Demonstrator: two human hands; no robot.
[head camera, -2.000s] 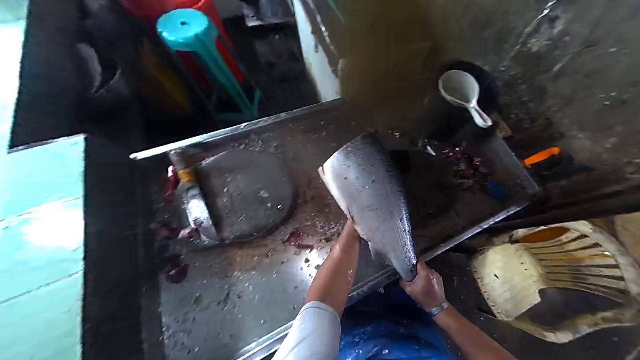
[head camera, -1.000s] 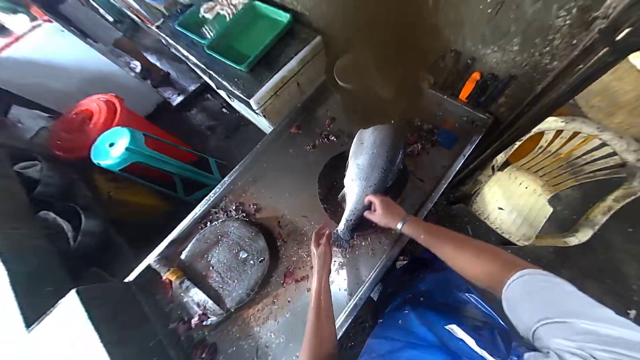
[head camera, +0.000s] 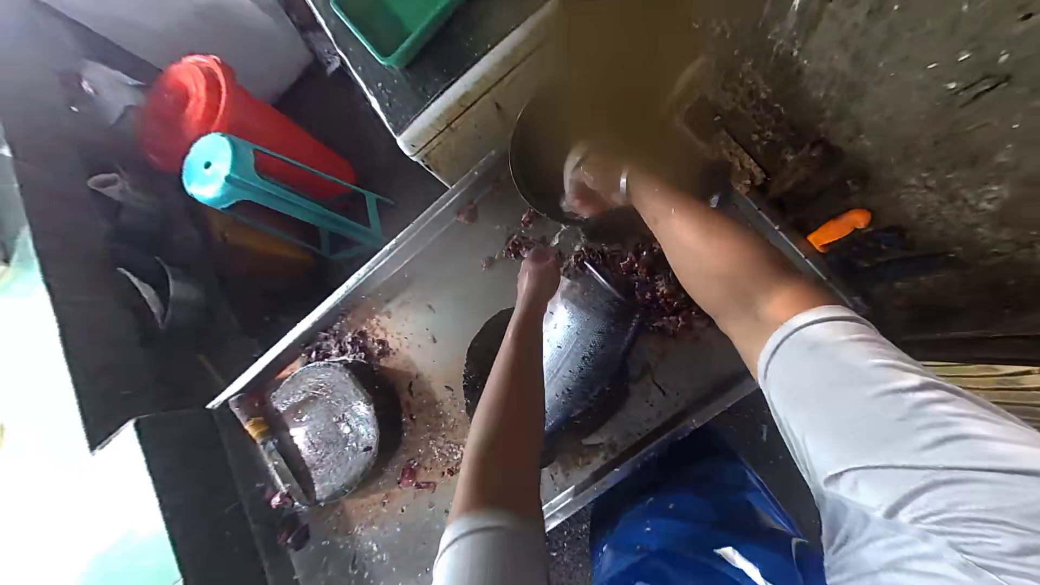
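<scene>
A large silvery fish piece (head camera: 587, 345) lies on a dark round board on the metal work table. Just beyond its upper end is my left hand (head camera: 540, 272), near dark red scraps (head camera: 650, 280); whether its fingers hold anything is unclear. My right hand (head camera: 595, 185), blurred and with a band at the wrist, reaches over a dark round basin (head camera: 532, 166) at the table's far side. Its grip cannot be made out. A round chopping block (head camera: 329, 431) stands at the table's left end, with a large knife (head camera: 280, 467) beside it.
A metal rim (head camera: 341, 284) edges the table. Beyond it stand a turquoise stool (head camera: 215, 175) and a red plastic container (head camera: 236, 122). A green tray (head camera: 394, 32) sits on a counter at the top. An orange handle (head camera: 841, 229) lies at the right, and blue plastic (head camera: 691, 520) is below.
Both hands have left the fish's narrow end. My right hand has moved to the basin and my left hand to the fish's far end. The view has shifted strongly.
</scene>
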